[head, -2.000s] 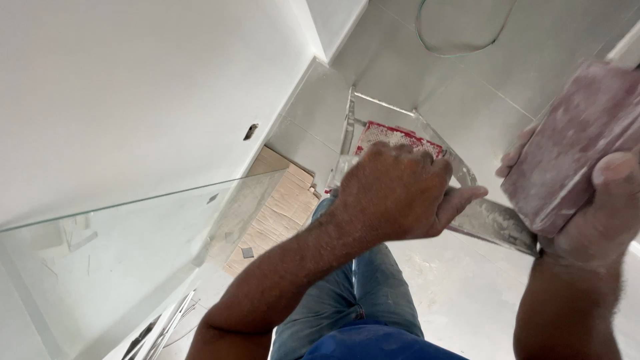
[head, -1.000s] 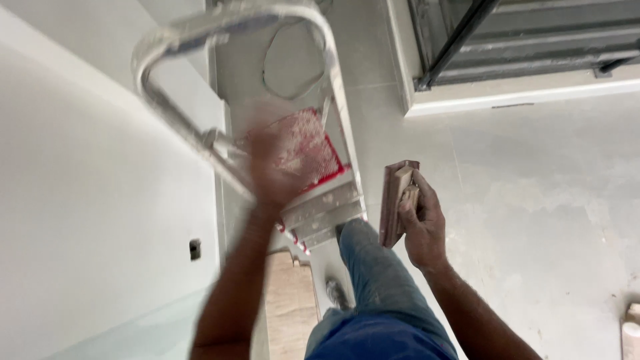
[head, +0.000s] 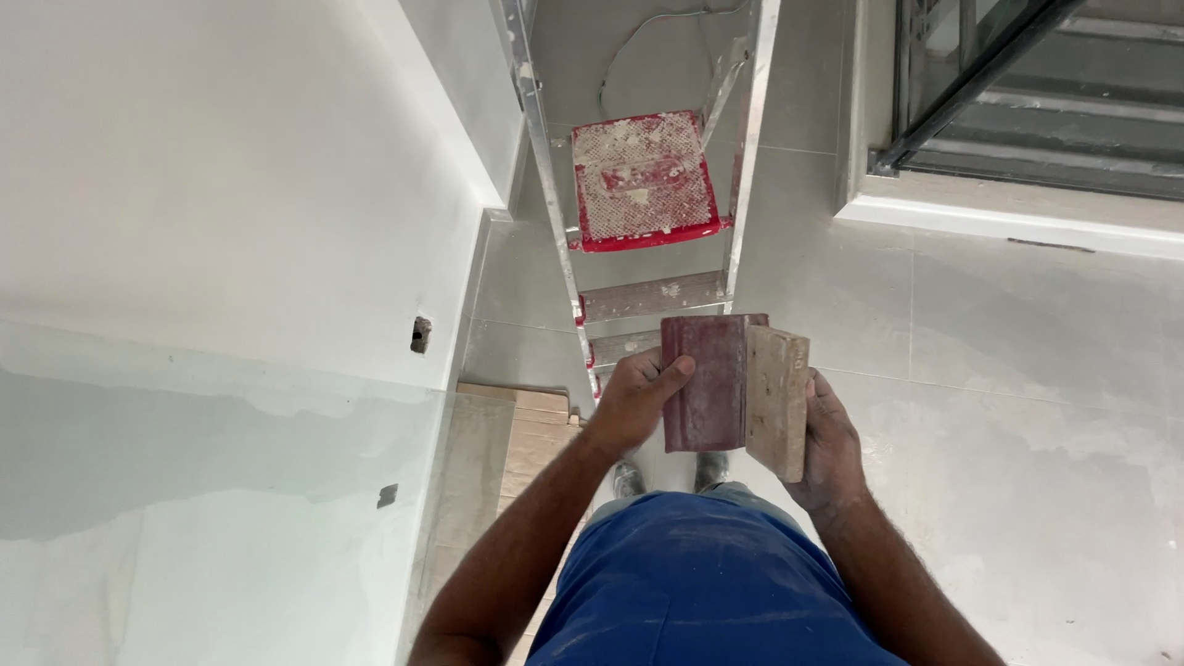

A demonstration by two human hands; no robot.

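My left hand (head: 642, 396) grips the left edge of a dark red sheet of sandpaper (head: 705, 384), its thumb lying on the sheet's face. A flat wooden block (head: 777, 400), pale and dusty, stands at an angle against the sheet's right side. Around the block's right side my right hand (head: 832, 444) is closed, with most of its fingers hidden behind it. Both hands are in front of my blue shirt, just below the steps of an aluminium stepladder (head: 657, 298).
The stepladder's red platform (head: 645, 180) is spattered with dried plaster. A glass panel (head: 231, 462) stands at the left by the white wall (head: 231, 166). Cardboard (head: 536, 435) lies on the tiled floor, a cable (head: 610, 60) loops beyond the ladder, and metal-railed stairs (head: 1064, 111) are at upper right.
My left hand has come from over the ladder's red platform to the sandpaper and taken hold of it. The sheet is now spread out from the block. The view has shifted.
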